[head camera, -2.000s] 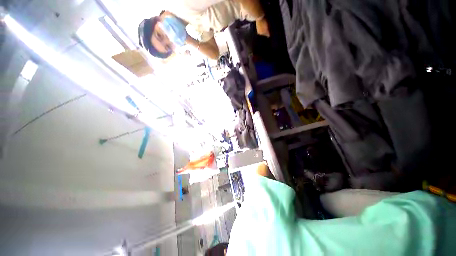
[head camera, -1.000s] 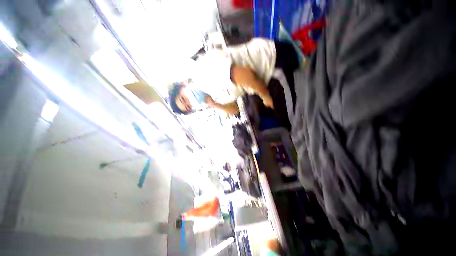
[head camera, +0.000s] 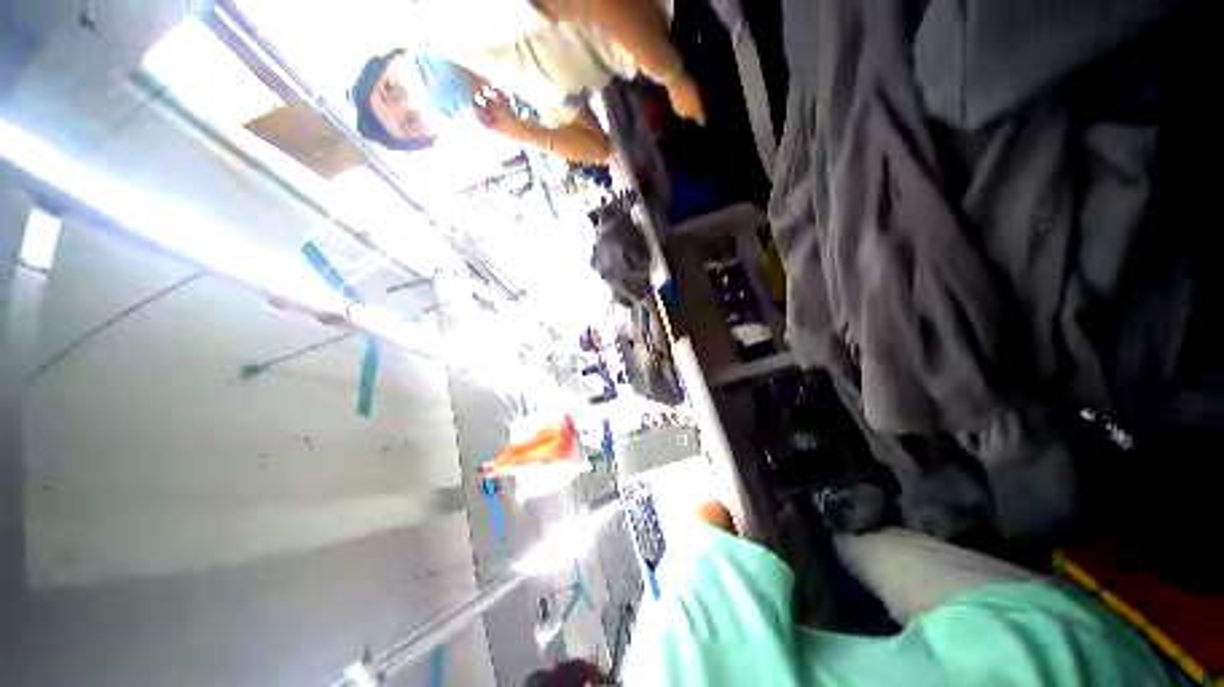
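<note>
Neither of my hands is in the picture. A large heap of dark grey garments (head camera: 926, 269) lies nearest, filling the right side of the sideways view. Its far side falls into black shadow, where a small white mark shows. Smaller dark cloth pieces (head camera: 620, 252) lie on the long white-edged table (head camera: 707, 430) beside the heap. The table's upper surface is mostly washed out by glare.
A masked person in a pale top (head camera: 550, 61) is at the table, one hand near the mask. A person in mint green (head camera: 732, 611) is at the bottom. A grey open bin (head camera: 736, 289) is under the table. Yellow-edged tape (head camera: 1128, 615) marks the lower right.
The view has shifted: the masked person now shows higher and further left, the blue crate has left the picture, and the mint-green top has come back into view.
</note>
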